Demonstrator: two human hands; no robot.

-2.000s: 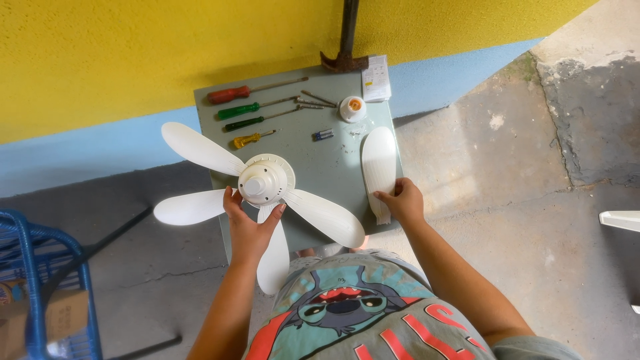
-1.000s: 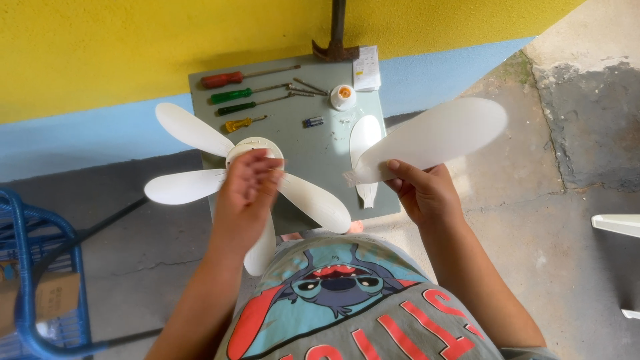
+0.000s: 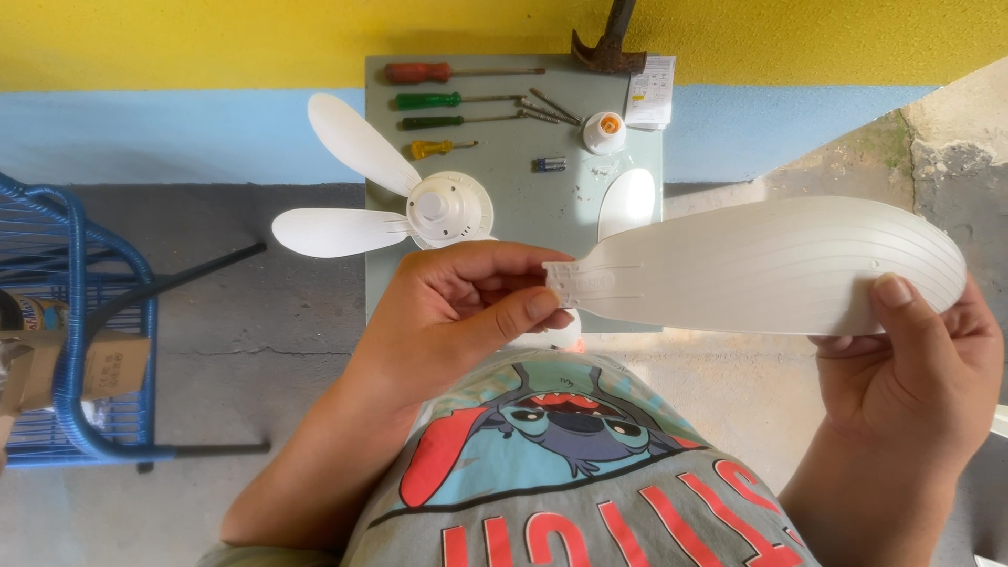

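Note:
A white plastic fan blade [image 3: 748, 268] is held level in front of my shirt. My left hand [image 3: 465, 315] pinches its narrow notched root, and my right hand [image 3: 913, 354] grips the wide end, thumb on top. Behind my left hand, the round white fan hub [image 3: 449, 209] lies on a small grey-green table [image 3: 512, 213] with blades fixed around it; two of them show well, the others are mostly hidden by my hands. Another loose white blade [image 3: 628, 201] lies on the table's right side, partly covered by the held one.
Several screwdrivers, among them a red-handled one [image 3: 417, 72], drill bits [image 3: 551, 109], batteries [image 3: 549, 164], a white round fitting [image 3: 605, 134] and a paper leaflet [image 3: 652, 90] are on the table. A claw hammer [image 3: 606, 55] is at its back edge. A blue corded chair [image 3: 75, 315] holds a cardboard box.
The blade in my right hand has come closer to the camera and its wide end points right. My left hand has left the hub and taken hold of the blade's root.

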